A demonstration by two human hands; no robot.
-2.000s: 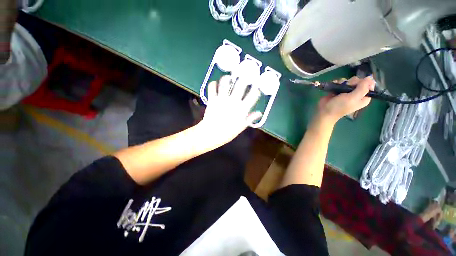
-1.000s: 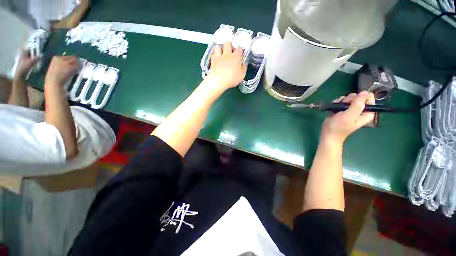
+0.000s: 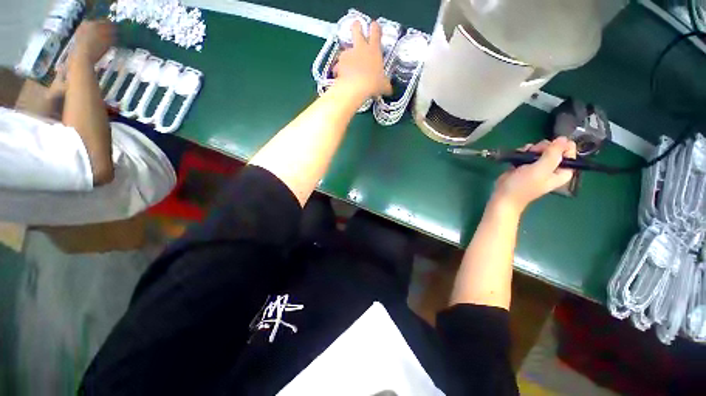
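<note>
Stacked white loop-shaped units (image 3: 397,100) lie side by side on the green bench, left of the hood, with round white heads at their far ends. My left hand (image 3: 362,63) lies on the stack with fingers spread over the heads and hides the middle unit; whether it grips one cannot be told. My right hand (image 3: 539,175) holds the black soldering iron (image 3: 520,157) like a pen, its metal tip pointing left, just below the hood's base and touching nothing.
The large off-white fume hood (image 3: 480,81) stands between my hands. A dark iron stand (image 3: 580,128) is behind my right hand. Bundled white loops (image 3: 658,267) lie at far right. At left, a neighbouring worker's arm (image 3: 89,116) is beside a row of loops (image 3: 166,97) and small white parts (image 3: 166,22).
My left hand has gone from units at the bench's near edge to the stack beside the hood, and its fingers have shifted since. The view has swung left. My right hand still holds the iron.
</note>
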